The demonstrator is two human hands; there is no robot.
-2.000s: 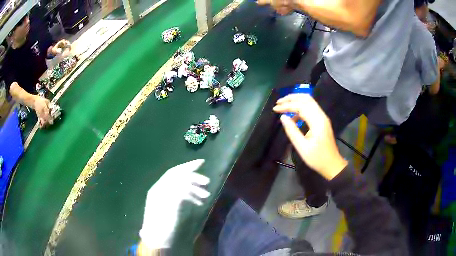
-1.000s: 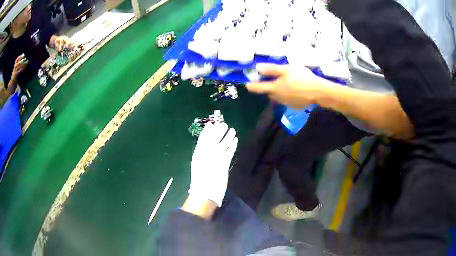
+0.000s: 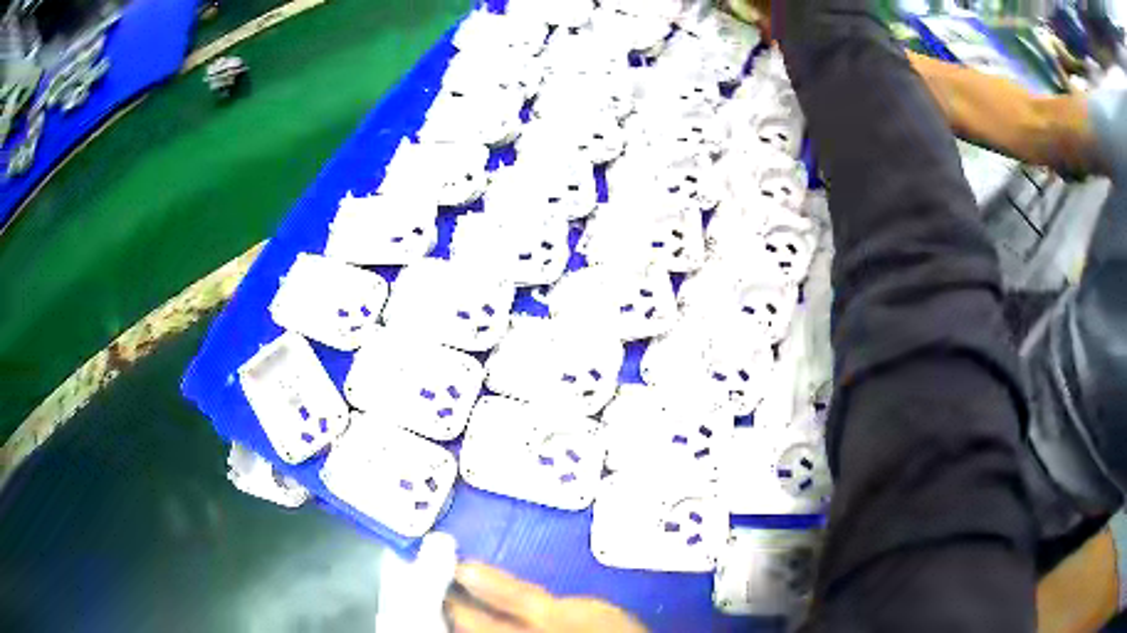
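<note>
A blue divider sheet [image 3: 519, 526] bears rows of white socket housings [image 3: 531, 451], their dark slots facing up. Another layer with a white housing [image 3: 266, 476] shows beneath its near left corner. My gloved left hand [image 3: 418, 584] is at the sheet's near edge, thumb against it, and is cut off by the bottom of the picture. My right arm reaches along the sheet's right side; only a bit of my right hand [image 3: 750, 12] shows at the top, its fingers hidden.
Another person's bare hand [image 3: 531, 606] is at the near edge beside my glove, and their other arm [image 3: 1001, 111] is at upper right. A unit [image 3: 226, 76] lies on the green belt [image 3: 161, 173]. A chipped edge strip [image 3: 136, 340] borders the dark bench.
The loaded blue sheet has come nearer and now covers the loose boards and much of the bench. My left hand has moved to its near edge. My right arm stretches over its right side.
</note>
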